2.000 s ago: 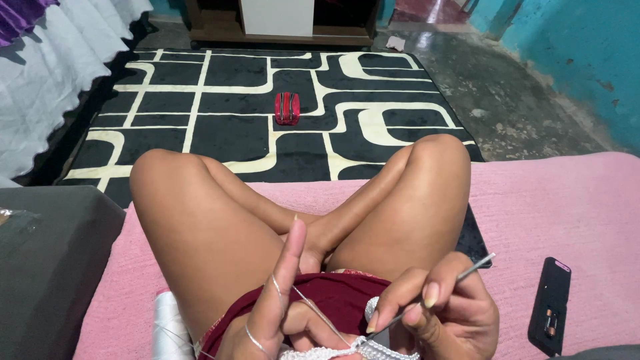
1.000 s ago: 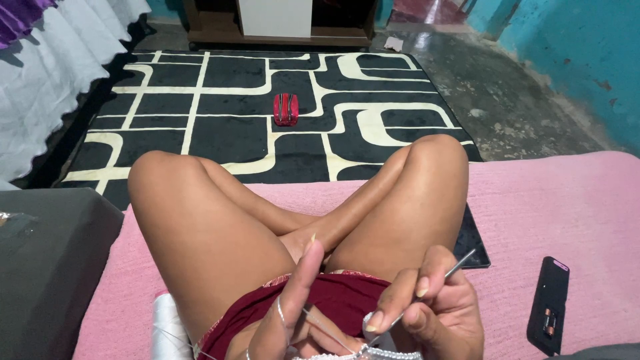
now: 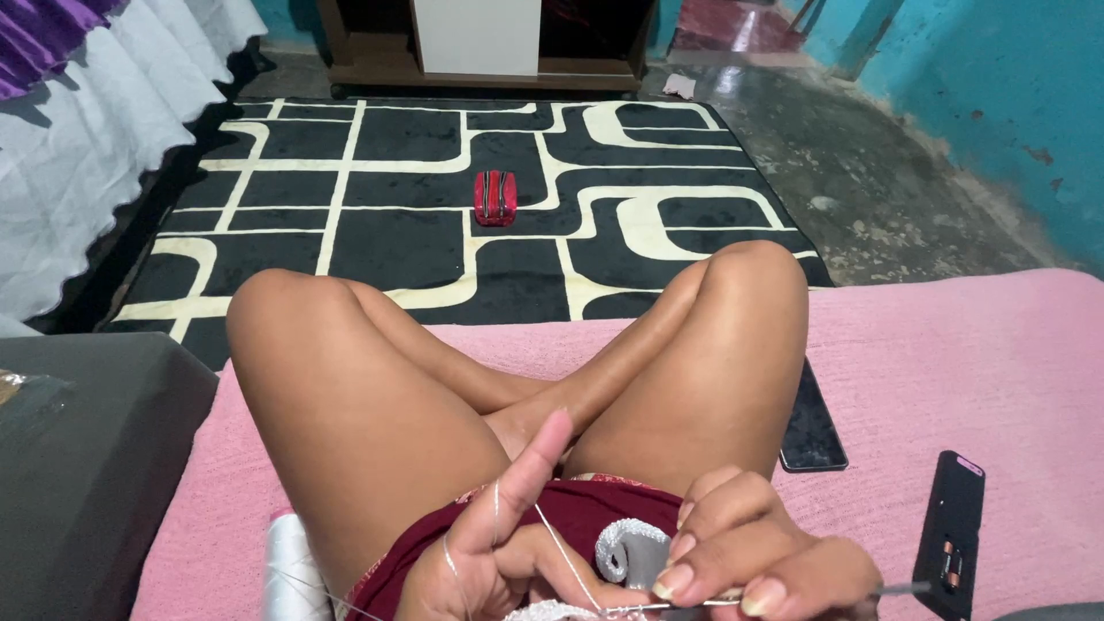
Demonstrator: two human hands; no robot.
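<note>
My left hand [image 3: 504, 543] is at the bottom centre, index finger raised with white thread [image 3: 565, 548] wrapped around it; its lower fingers hold white crochet work [image 3: 552, 611] at the frame's bottom edge. My right hand [image 3: 768, 552] pinches a thin metal crochet hook [image 3: 901, 590], whose front end meets the thread and stitches beside my left fingers. A curled part of the work with a white crocheted edge [image 3: 614, 543] and grey cloth shows between the hands. A white spool of thread [image 3: 293, 569] stands beside my left thigh, with strands running toward my left hand.
A dark tablet or phone [image 3: 812, 423] lies by my right thigh on the pink cover [image 3: 1018, 362]. Farther right is a black case with batteries [image 3: 950, 535]. A grey cushion or armrest [image 3: 95, 466] is at left. On the patterned rug [image 3: 397, 241] lies a red zippered pouch [image 3: 495, 198].
The right hand and hook have moved lower, and the hook has turned from slanting upward to nearly level. The curled edge of the work shows more plainly between the hands.
</note>
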